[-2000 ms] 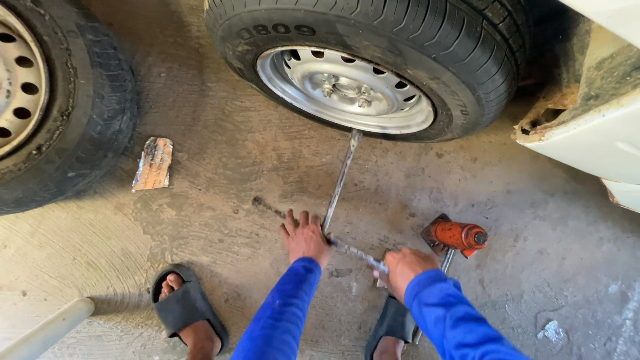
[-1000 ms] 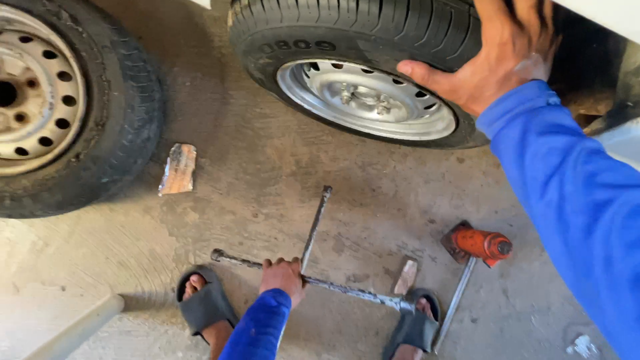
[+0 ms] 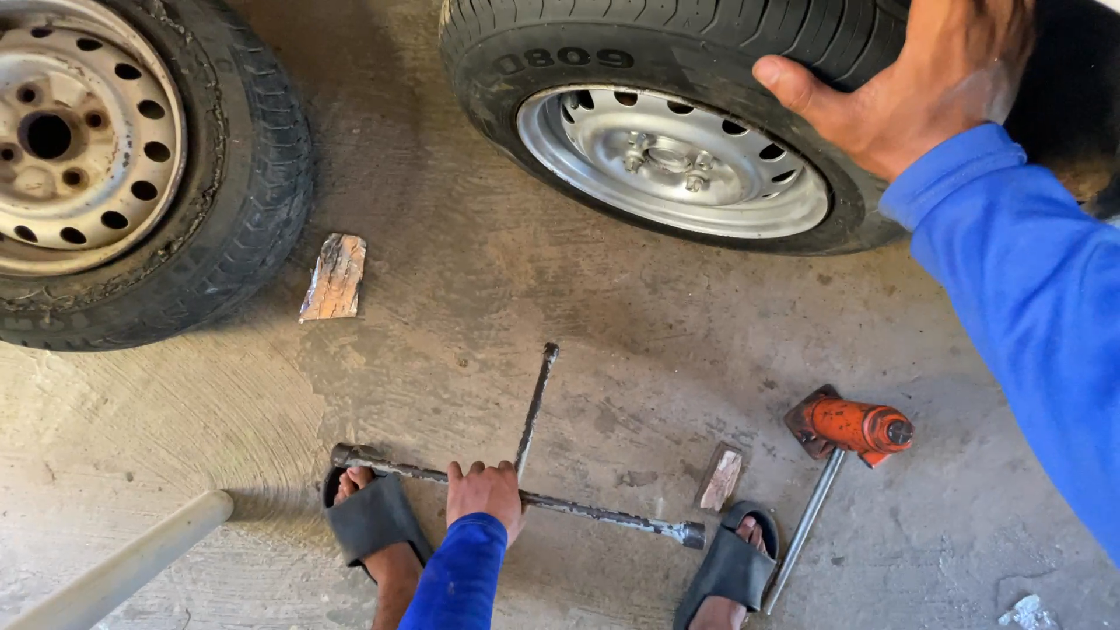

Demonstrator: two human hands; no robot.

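My left hand is closed around the middle of a four-way lug wrench, whose long bar runs across above my feet while one arm points toward the wheel. My right hand, fingers spread and holding nothing, rests against the tread and upper sidewall of the mounted tire. Its silver steel rim carries lug nuts around the hub. To the right, an orange bottle jack lies on its side on the concrete floor, with a metal rod beside it.
A second tire with a rusty cream steel rim lies at the left. A flat broken piece is near it. A small block lies by my right sandal. A pale pole crosses the lower left.
My right hand has let go of the lug wrench and moved up to the tire. The wrench, in my left hand, has come away from the wheel toward my feet.
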